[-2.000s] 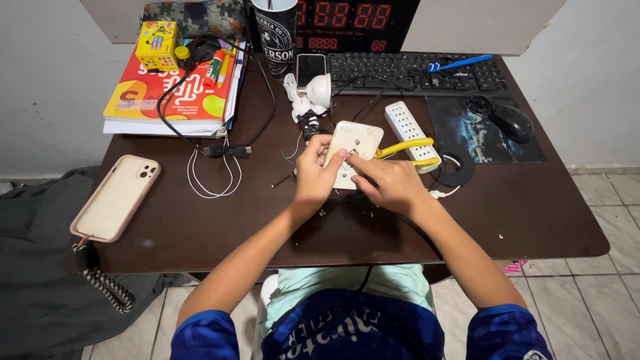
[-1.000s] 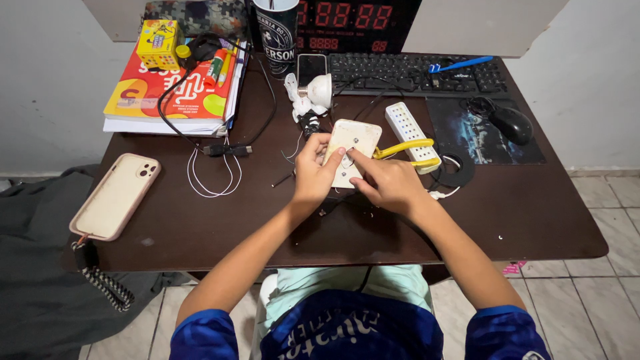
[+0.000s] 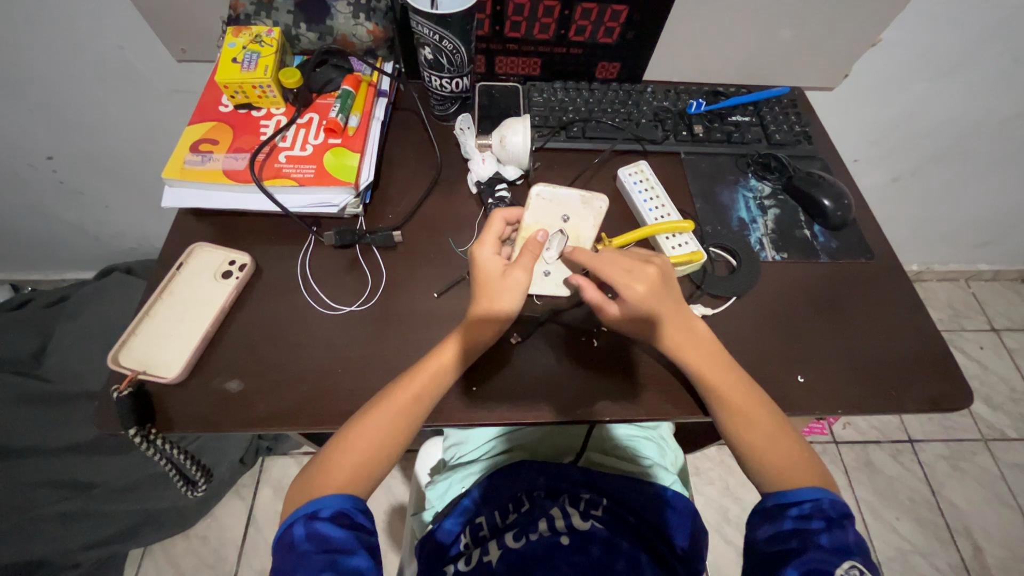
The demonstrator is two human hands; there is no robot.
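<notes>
My left hand (image 3: 504, 268) holds a white wall outlet plate (image 3: 566, 210) by its left edge, thumb on its face beside the socket opening. Two screws show in the plate, one above and one below the opening. My right hand (image 3: 632, 290) has its index finger at the opening's right side, with the thumb near the plate's lower right edge; whether it grips anything is unclear. Just beyond my right hand lie yellow-handled pliers (image 3: 652, 234), their jaws hidden, across a white power strip (image 3: 658, 200). A roll of black tape (image 3: 732, 268) is to their right.
A phone in a pale case (image 3: 182, 312) lies at the left. Books (image 3: 264, 152) with cables stand behind it. Farther back are a dark cup (image 3: 442, 64), a white bulb-like object (image 3: 510, 142) and a keyboard (image 3: 592, 112). A mouse (image 3: 818, 198) rests on a mouse pad (image 3: 768, 216) at the right.
</notes>
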